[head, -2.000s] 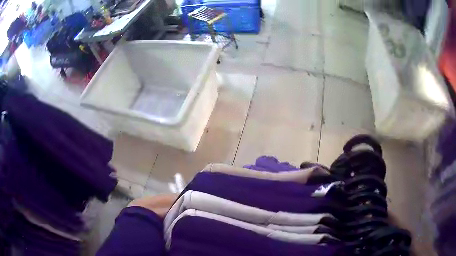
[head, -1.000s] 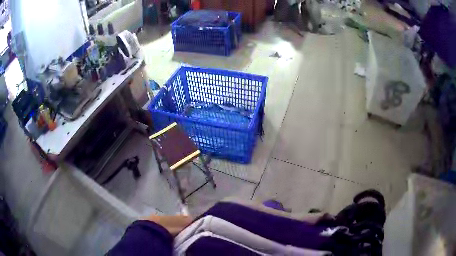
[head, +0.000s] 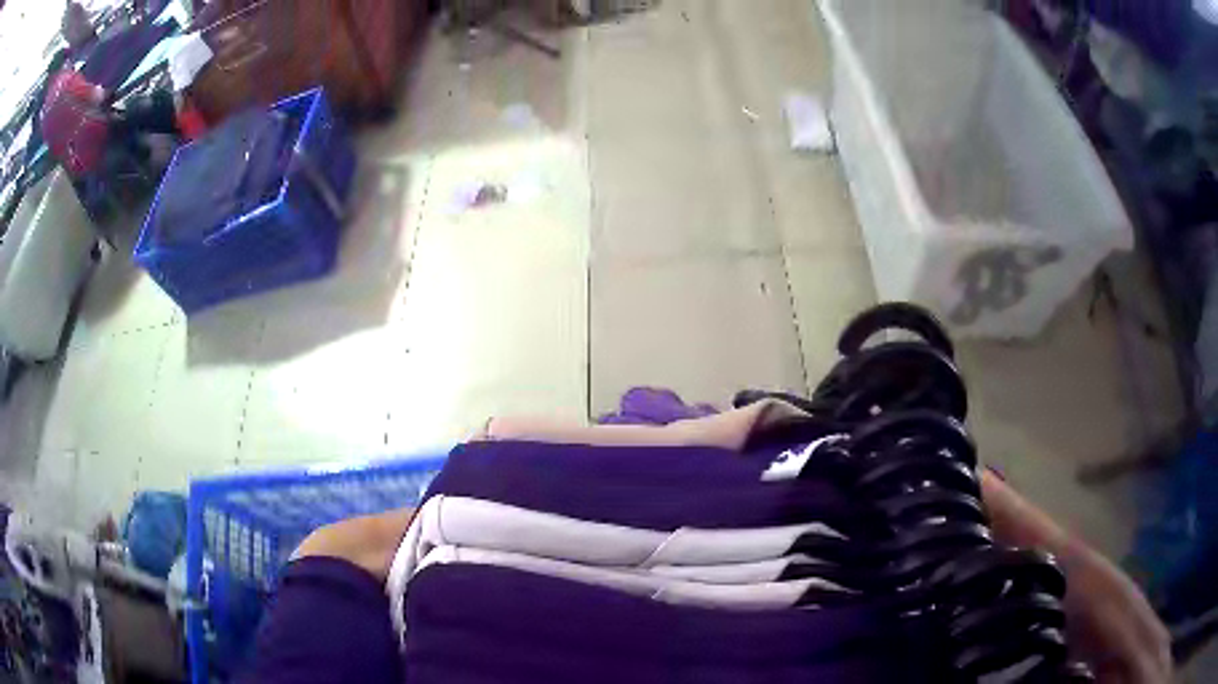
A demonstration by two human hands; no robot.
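A bunch of dark purple-looking garments (head: 615, 488) with white and pale pinkish edges lies across the bottom middle, close to my body. Black plastic hanger hooks (head: 915, 454) are stacked like a coil at its right end. My left forearm shows bare below a dark sleeve at the bunch's left end; my left hand is out of sight. My right hand (head: 1095, 581) is partly visible along the right side of the hooks; its fingers are hidden behind them.
A blue latticed crate (head: 314, 474) is close at lower left, partly covered by my arm. Another blue crate (head: 241, 214) holding dark cloth stands farther left. A large white bin (head: 922, 201) stands at right. A person (head: 80, 127) in red is at upper left. Tiled floor (head: 508, 307) lies ahead.
The view has moved forward past the stool and work table. The near blue crate has shifted to the lower left edge. The garment bunch stays in front of me; more of my right hand shows.
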